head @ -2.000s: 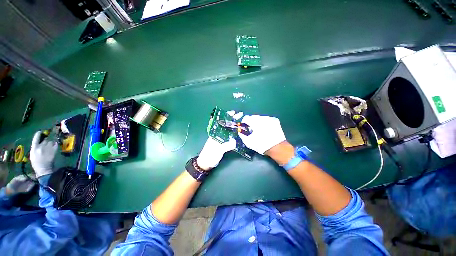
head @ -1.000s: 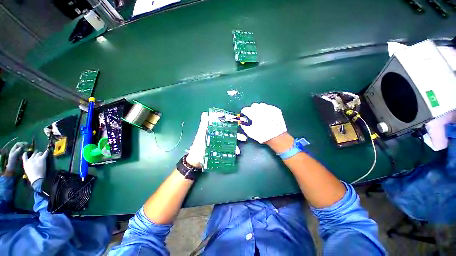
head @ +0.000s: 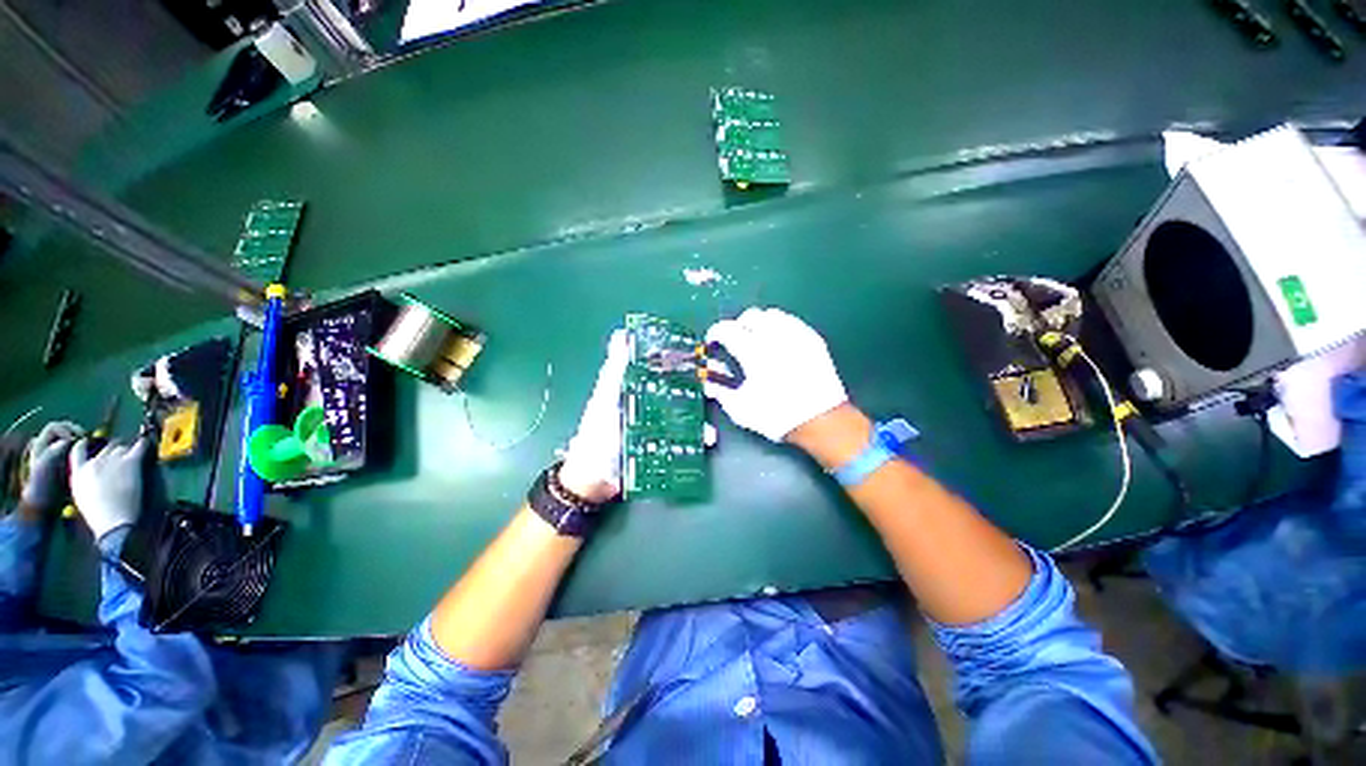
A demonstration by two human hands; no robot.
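Observation:
A green circuit board panel (head: 665, 434) is held upright-lengthwise above the bench in front of me. My left hand (head: 602, 427), in a white glove, grips it along its left edge, with the fingers partly hidden behind it. My right hand (head: 776, 374), also white-gloved, is shut on side cutters (head: 721, 362) with dark and orange handles. The cutters' metal jaws lie over the upper part of the panel; whether they touch a lead is too small to tell. Pale clippings (head: 701, 277) lie on the bench beyond the panel.
A solder reel (head: 423, 341), black component tray (head: 333, 392), blue tube (head: 264, 404) and black fan (head: 214, 570) are left. A soldering stand (head: 1034, 401) and grey box with round opening (head: 1198, 285) are right. Another panel (head: 748, 138) lies ahead. Another person's gloved hands (head: 108, 482) are far left.
Since two seconds ago the panel has turned from tilted to lengthwise, its face now showing. Over the last second my right hand and the cutters have moved slightly left over the panel.

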